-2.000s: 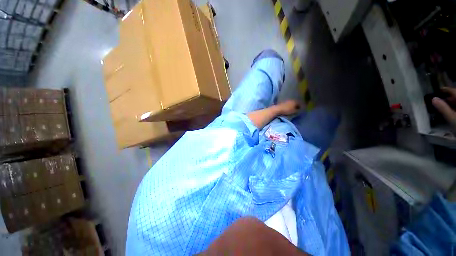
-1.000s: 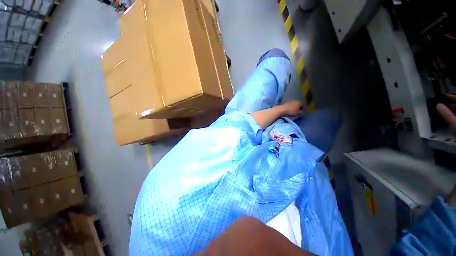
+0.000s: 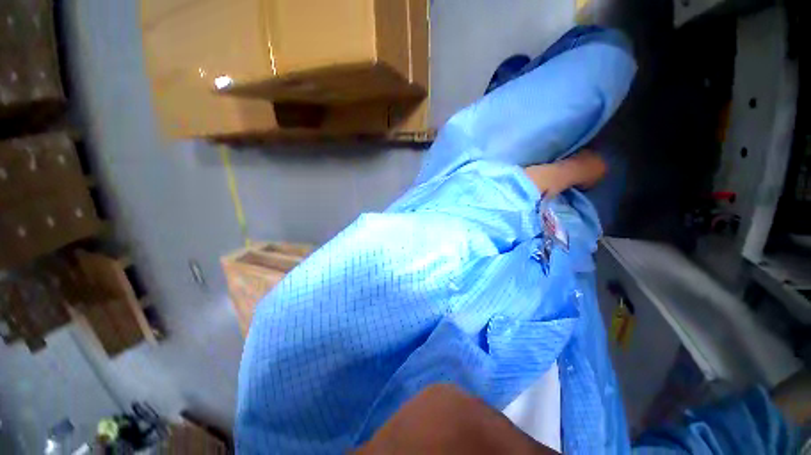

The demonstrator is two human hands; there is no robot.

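The light blue grid-patterned smock [image 3: 373, 302] fills the middle of the view. My left hand [image 3: 582, 171] is blurred and lies beside my bent leg, at the dark area near the machine; its fingers are unclear and no held object shows. My right hand is out of view; only my right sleeve and a bit of forearm show at the lower right edge. The machine's pale side rail [image 3: 775, 133] stands at the right, with a small red part [image 3: 722, 197] beside it.
Large brown cartons [image 3: 329, 40] are at the top left. A pale wooden pallet [image 3: 267, 258] lies on the grey floor behind my shoulder. Stacked cartons [image 3: 44, 191] stand at far left. A grey cabinet [image 3: 685, 302] with a yellow label is at the right.
The view has turned: the cartons have shifted up, and the pallet has appeared. My left hand and leg sit farther right. My right hand has left the picture at the right edge.
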